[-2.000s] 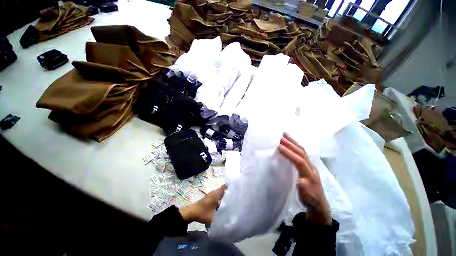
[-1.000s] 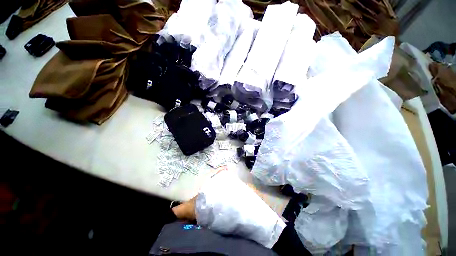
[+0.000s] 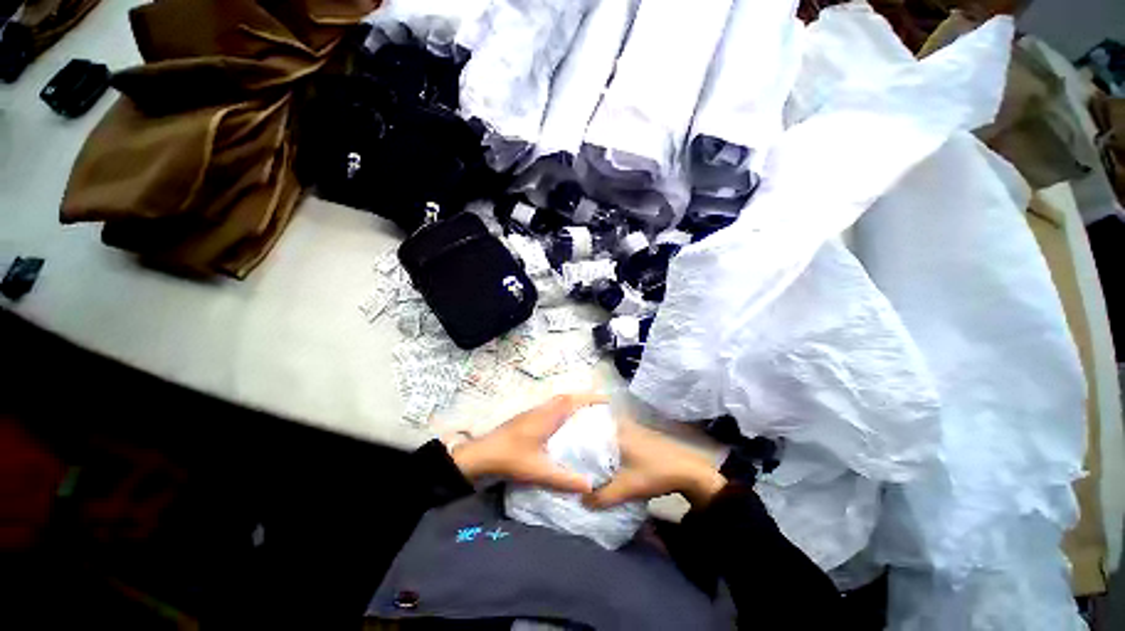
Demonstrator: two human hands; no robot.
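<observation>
A crumpled wad of white tissue paper (image 3: pixel 580 508) is squeezed between my two hands, close in front of the grey apron. My left hand (image 3: pixel 531 446) is around its left side. My right hand (image 3: pixel 654 462) is around its right side, with the fingers of both hands meeting over the paper. A small black bag (image 3: pixel 469 280) with a white logo lies flat just beyond my hands. More black bags (image 3: pixel 383 136) are piled behind it.
Brown folded pieces (image 3: pixel 197 160) lie at the left. White paper bundles (image 3: pixel 654 86) stand behind black rolled straps (image 3: pixel 605 253). Loose white sheets (image 3: pixel 814 345) cover the right side. Tiny white labels (image 3: pixel 457 370) are scattered beside the black bag. Tan board (image 3: pixel 1063 247) shows at the far right.
The large loose sheet held earlier is now a compact wad, and both hands have come together around it close to the apron. The view has tilted down.
</observation>
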